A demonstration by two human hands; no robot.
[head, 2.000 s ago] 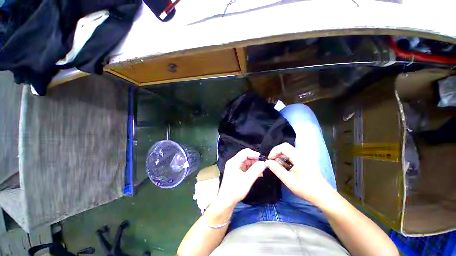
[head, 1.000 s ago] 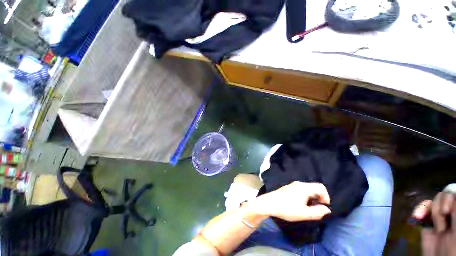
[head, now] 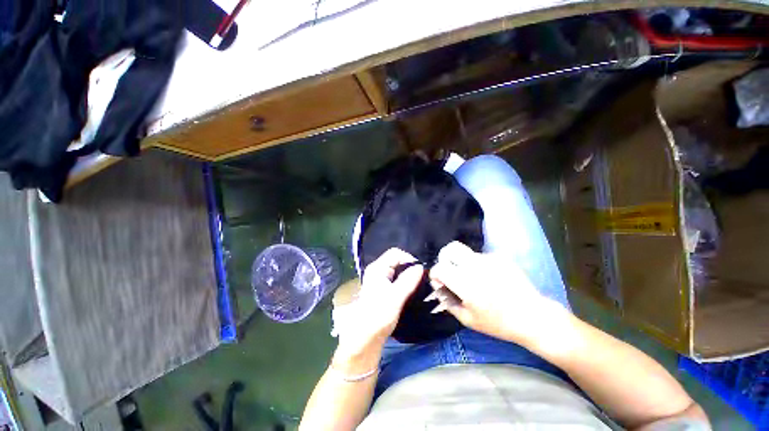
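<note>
A black garment [head: 422, 206] with a bit of white edge lies bunched on the wearer's lap. My left hand [head: 384, 299] is on its left part, with thumb and fingertips pinched on the black cloth. My right hand [head: 472, 286] is close beside it on the right, its thumb and forefinger together at the cloth and its other fingers curled. Any needle or thread between the fingertips is too small to see.
A white-topped table [head: 337, 34] with a wooden drawer [head: 261, 118] runs across the front. Dark garments [head: 38, 93] hang over its left corner. A grey fabric bin [head: 126, 269] and a clear round waste bin [head: 288, 284] stand left. An open cardboard box [head: 632, 227] stands right.
One second ago the view was turned left and my right hand was far right, away from the garment, holding something dark. Now both hands are together at the cloth again.
</note>
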